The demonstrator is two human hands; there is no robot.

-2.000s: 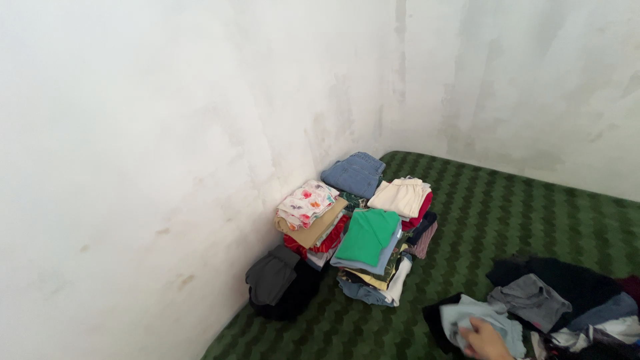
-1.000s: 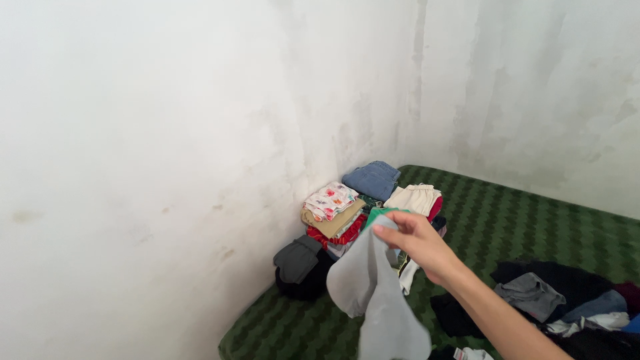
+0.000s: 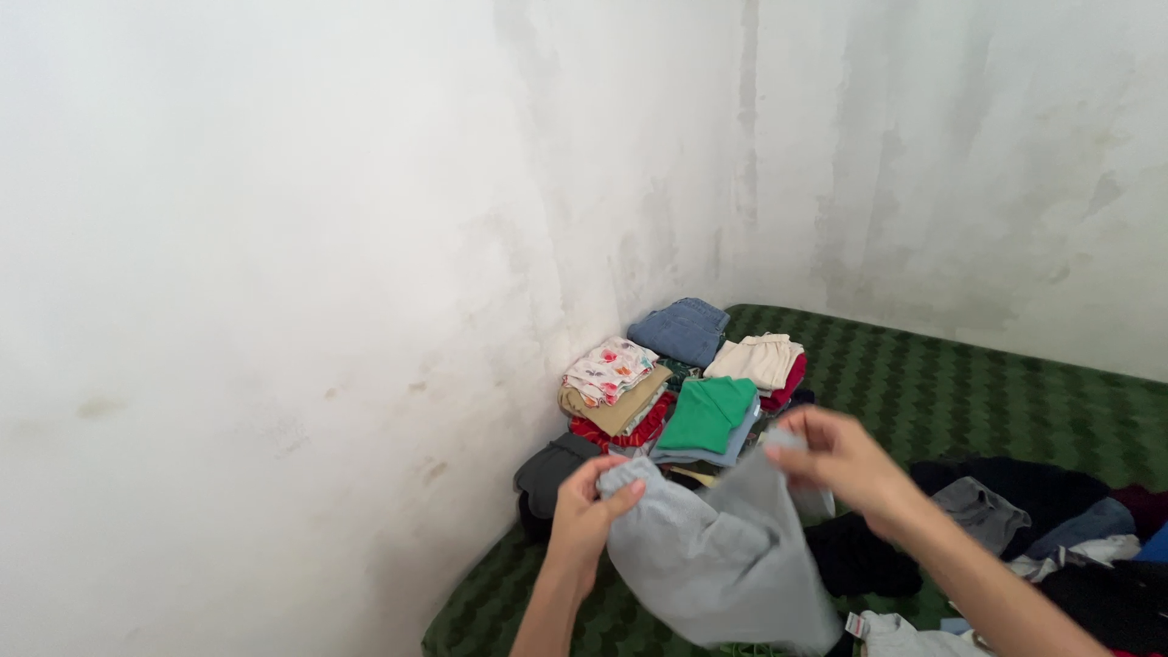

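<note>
A light grey garment with a gathered waistband (image 3: 721,566) hangs between my two hands, somewhat blurred. My left hand (image 3: 598,511) pinches one end of the waistband between thumb and fingers. The other upper end is gripped by my right hand (image 3: 830,461). Just beyond the garment, a folded green cloth (image 3: 707,415) tops one stack. Beside it, a floral folded garment (image 3: 610,370) lies on a tan one (image 3: 616,415), above red fabric. Folded blue denim (image 3: 680,330) and a cream garment (image 3: 756,360) sit farther back.
Loose clothes, among them a grey piece (image 3: 981,516) and black fabric (image 3: 862,557), are heaped at the lower right of the green patterned mattress (image 3: 894,392). Dark folded clothes (image 3: 552,474) lie at its left edge, by the stained white wall (image 3: 365,274).
The light grey garment, earlier in the right-hand heap and then hanging from my right hand, is now held in both hands. My left hand has come into view.
</note>
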